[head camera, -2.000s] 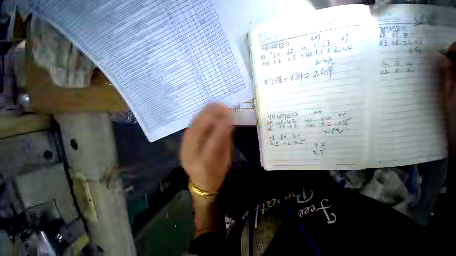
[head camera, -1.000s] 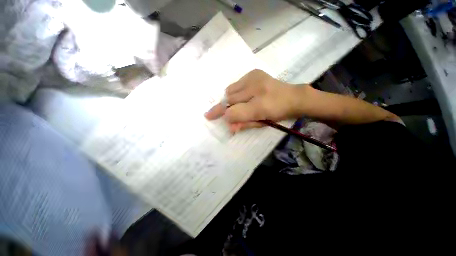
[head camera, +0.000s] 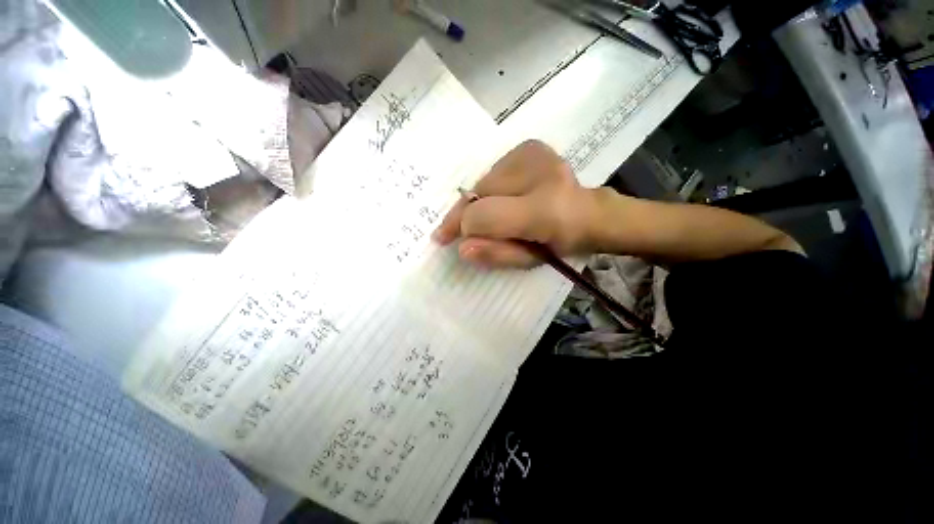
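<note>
The open notebook (head camera: 338, 348) lies aslant on the white table, with handwritten figures on its lined pages. Part of it is washed out by glare. My right hand (head camera: 522, 210) rests on the right-hand page, closed around a long dark red pencil (head camera: 604, 297). The pencil's light end shows at my fingers and its shaft points back toward my sleeve. A printed grid sheet (head camera: 102, 430) lies at the lower left, beside the notebook. My left hand is not in view.
Crumpled pale cloth (head camera: 113, 154) is heaped at the upper left, by a pale green rounded part (head camera: 133, 31). A capped pen (head camera: 430, 17), dark-handled scissors (head camera: 691, 31) and thin metal tools lie on the table's far side. More cloth (head camera: 614, 297) shows below my right forearm.
The view has swung and steadied. My right hand, at the right edge at first, is now on the page with the pencil. My left hand, seen earlier by the printed sheet, is out of view.
</note>
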